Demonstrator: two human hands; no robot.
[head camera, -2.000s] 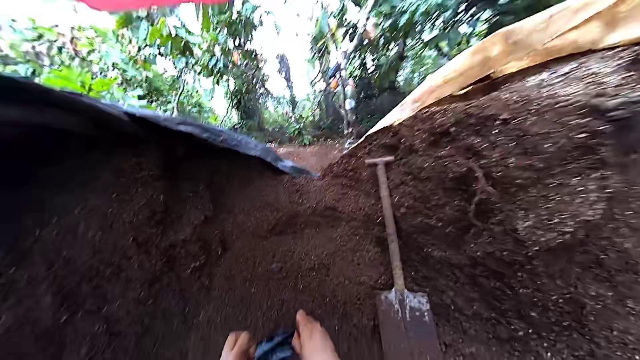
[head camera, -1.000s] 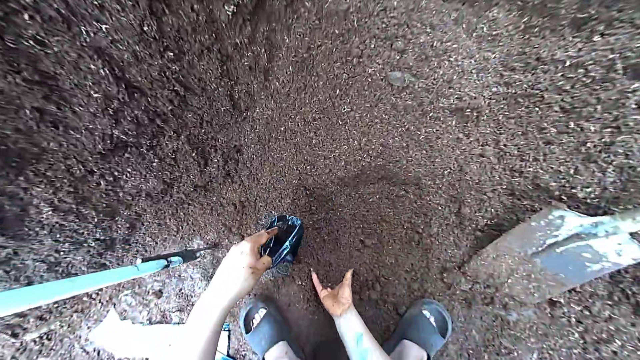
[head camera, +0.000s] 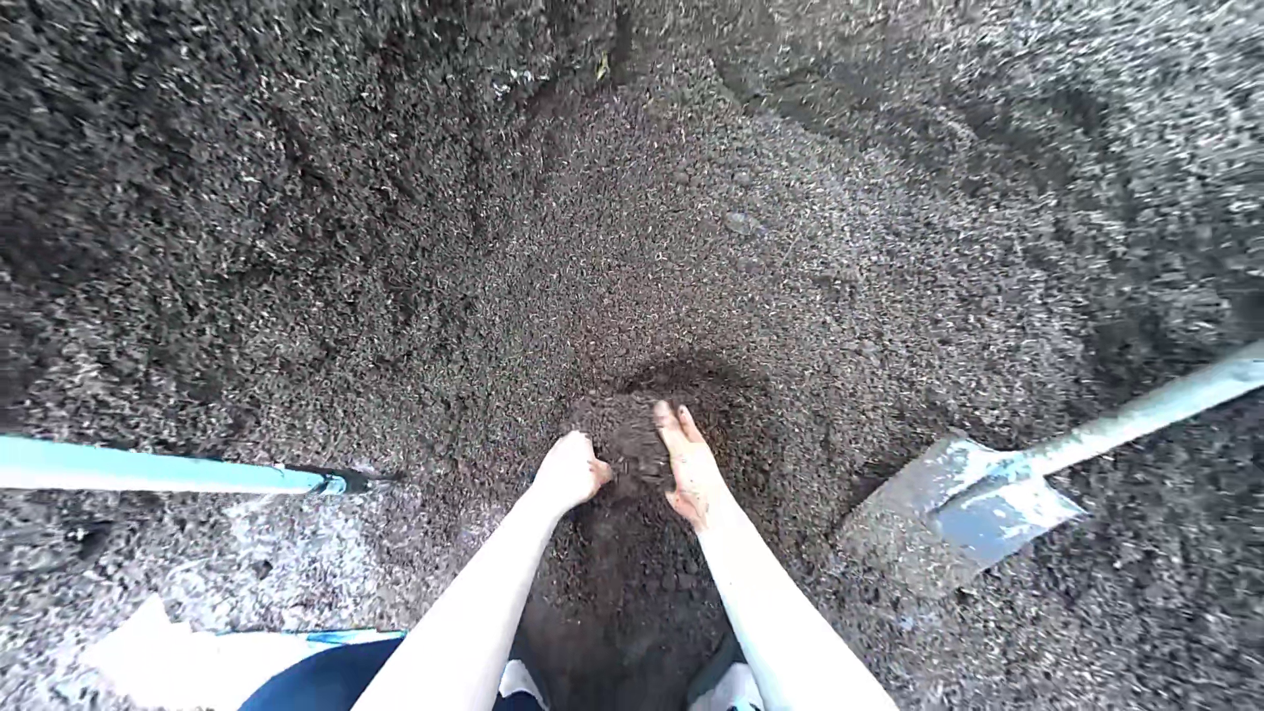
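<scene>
Dark loose soil (head camera: 624, 434) is heaped between my two hands in the lower middle of the view. My left hand (head camera: 575, 472) is at the left side of this heap with its fingers curled; whatever it may hold is hidden under soil. Opposite it, my right hand (head camera: 688, 459) lies against the heap with the fingers stretched out and the thumb apart. Just beyond the hands is a shallow dark hollow (head camera: 711, 385) in the soil. The black plastic bag seen earlier does not show.
A spade (head camera: 987, 499) lies on the soil at right, its handle running to the right edge. From the left edge a light-blue pole (head camera: 168, 469) reaches in. White sheet material (head camera: 188, 657) lies at lower left. Soil slopes rise around, and my feet are at the bottom edge.
A second ago my left hand held a black plastic bag in sight; now soil covers the space between the hands. My right hand has moved up to the soil. The view has tipped down since the first frame.
</scene>
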